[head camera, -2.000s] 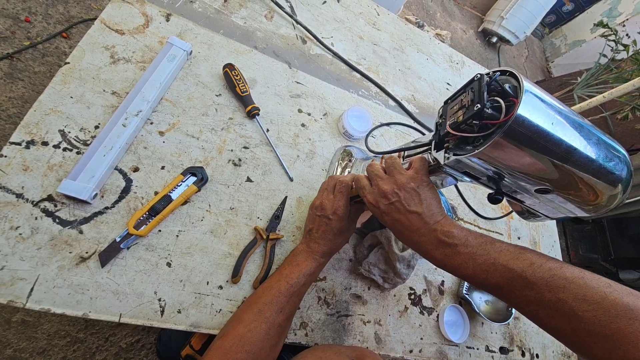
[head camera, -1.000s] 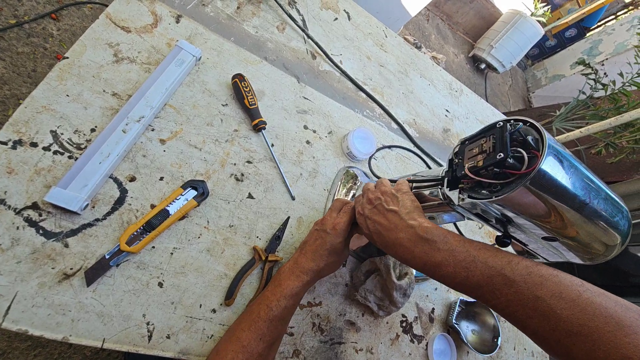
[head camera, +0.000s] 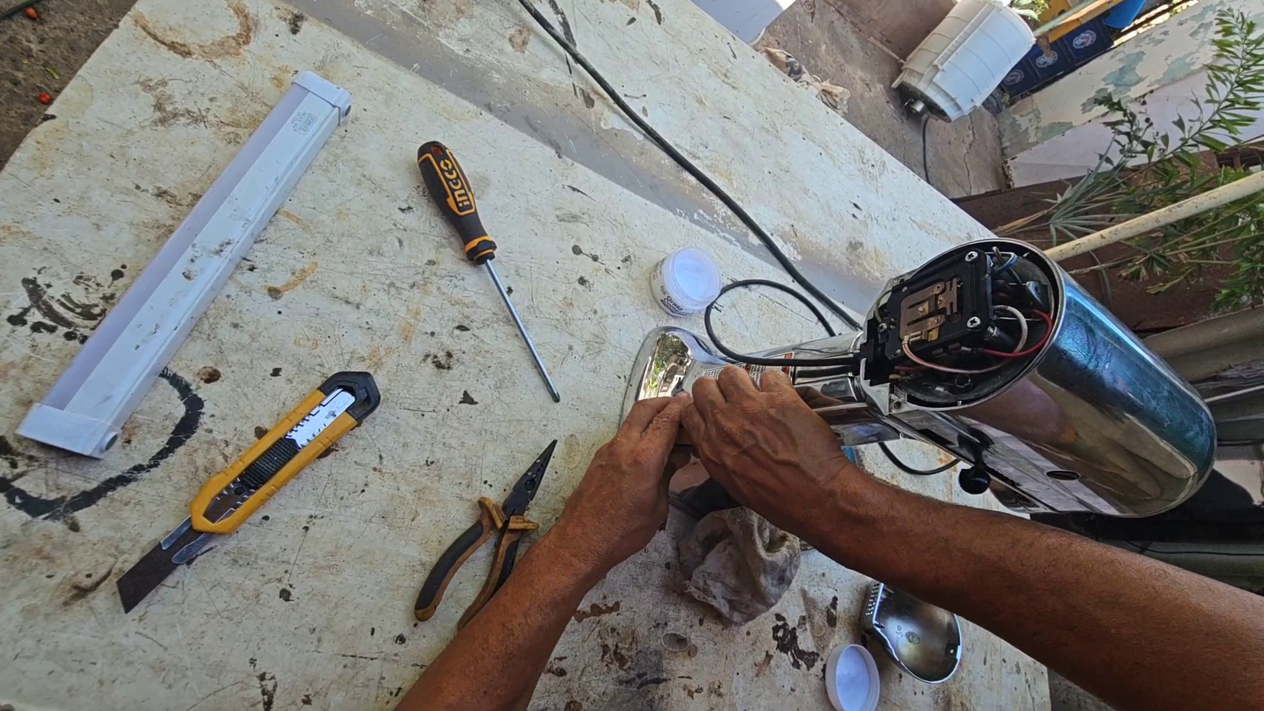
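Observation:
A chrome stand mixer lies on the worn white table, its rear housing uncovered and wires and a black module showing. My left hand and my right hand meet at the neck beside the mixer's shiny base. Fingers of both are bent against its underside; whether they grip a small part is hidden. A grey rag lies just below my right hand. Near the base stands an open small white jar. Its likely lid and a chrome cover lie at the lower right.
Combination long-nose pliers lie left of my left forearm. Farther left are a screwdriver, a yellow utility knife with blade out and a white light fixture. A black cable crosses the table; a white tub stands beyond.
Both hands stay together at the mixer's neck, with the right hand's fingers slightly shifted. Tools, rag and mixer keep their places on the table. The view has moved a little.

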